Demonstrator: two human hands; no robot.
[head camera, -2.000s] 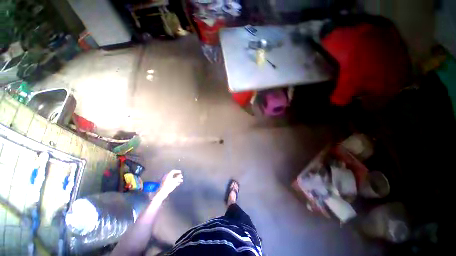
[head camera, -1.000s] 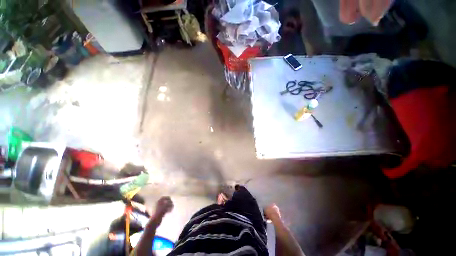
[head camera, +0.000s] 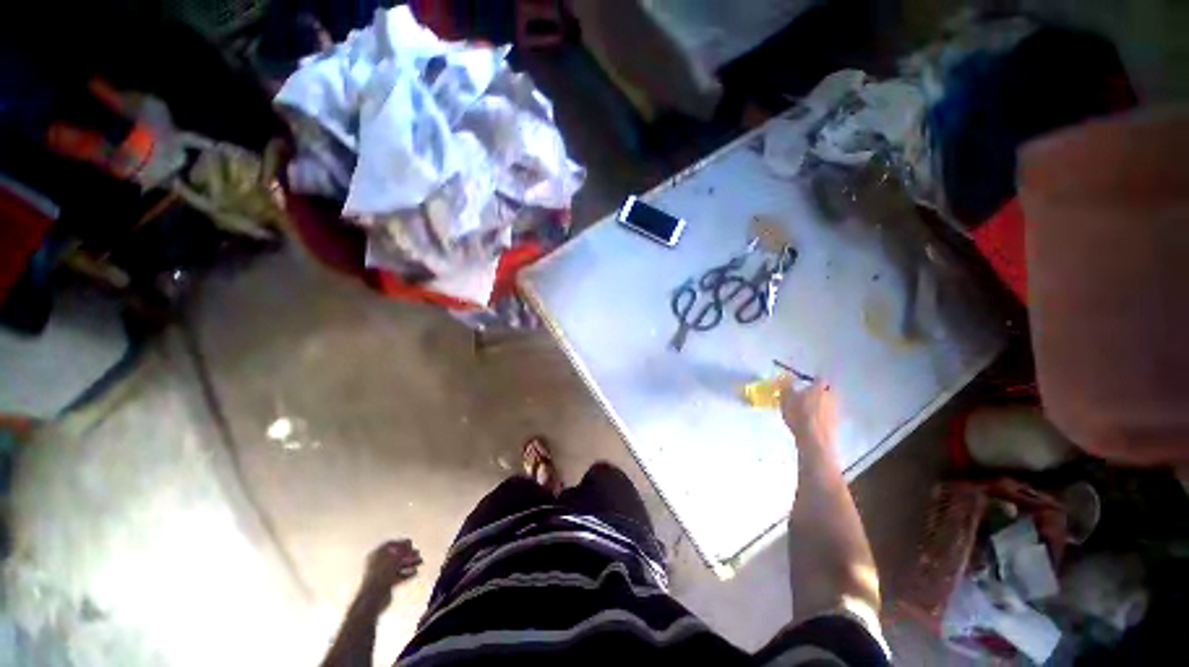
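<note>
My right hand (head camera: 811, 411) is over the pale work table (head camera: 626, 371), with its fingers at the cap end of a small yellow bottle (head camera: 762, 391); they seem closed on it and hide the cap. A thin dark tool (head camera: 793, 371) lies beside the fingertips. Dark-handled scissors (head camera: 724, 297) lie farther back on the table, with their blades to the right. A phone (head camera: 651, 220) with a dark screen lies near the table's back left edge. My left hand (head camera: 391, 563) hangs low over the floor, empty, with its fingers loosely bent.
A red basket (head camera: 522, 267) heaped with white cloth (head camera: 437, 143) stands past the table's left corner. Crumpled pale cloth (head camera: 854, 117) lies at the table's back. A pink shape (head camera: 1108, 287) fills the right edge. A reddish crate (head camera: 952, 534) with pale scraps (head camera: 1024, 567) stands low at right.
The view has turned and come closer to the table. My right hand has reached out from beside my body to the yellow bottle. My left hand stays low.
</note>
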